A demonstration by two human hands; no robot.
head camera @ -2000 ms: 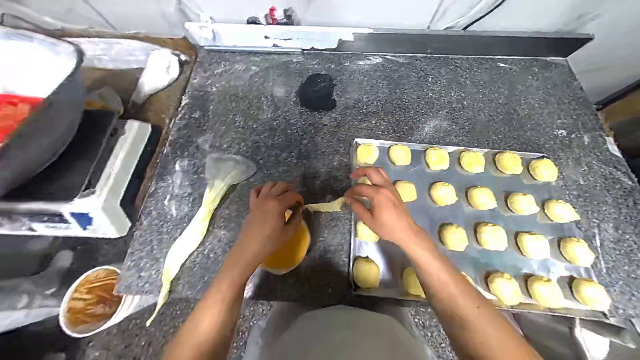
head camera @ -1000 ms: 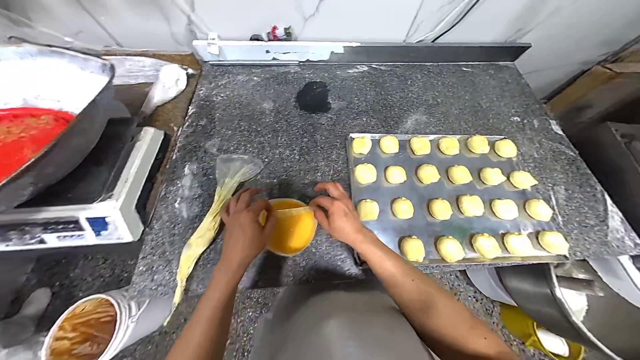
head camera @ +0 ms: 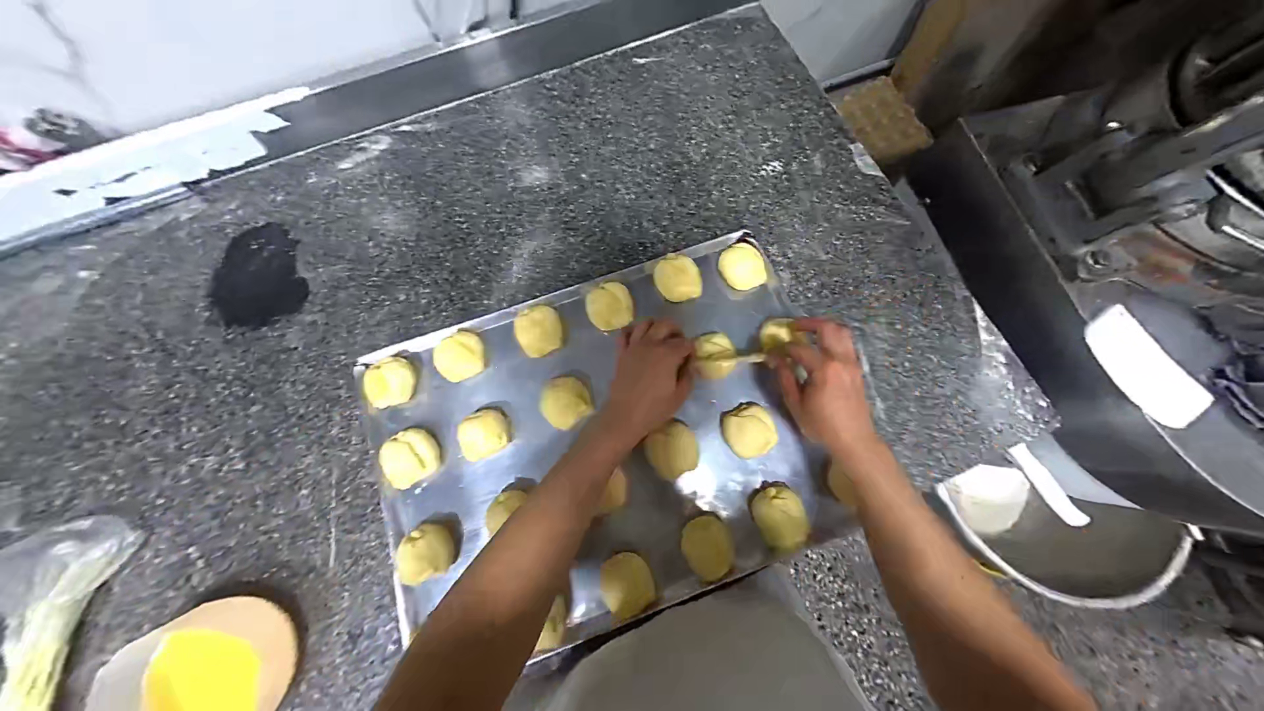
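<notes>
Rows of pale yellow dough balls, one of them a dough ball [head camera: 388,382] at the back left corner, sit on a metal baking tray [head camera: 632,395]. Over the tray's right part, a thin dough strip [head camera: 746,358] is stretched between my two hands, above a ball in the second row. My left hand [head camera: 652,370] pinches its left end, and my right hand [head camera: 820,375] grips the right end, beside another ball. Both forearms hide some balls. A bowl of yellow liquid [head camera: 202,671] stands at the lower left, near a clear plastic bag with dough [head camera: 59,602].
The dark speckled countertop [head camera: 444,217] runs back to a metal ledge [head camera: 474,69] at the wall. A black patch [head camera: 259,276] marks its back left. Off the right edge are dark metal machinery [head camera: 1136,217] and a metal bowl [head camera: 1076,553] with a white object inside.
Both hands have moved from above the bowl of yellow liquid to the right part of the tray, still holding a dough strip. The view has swung right.
</notes>
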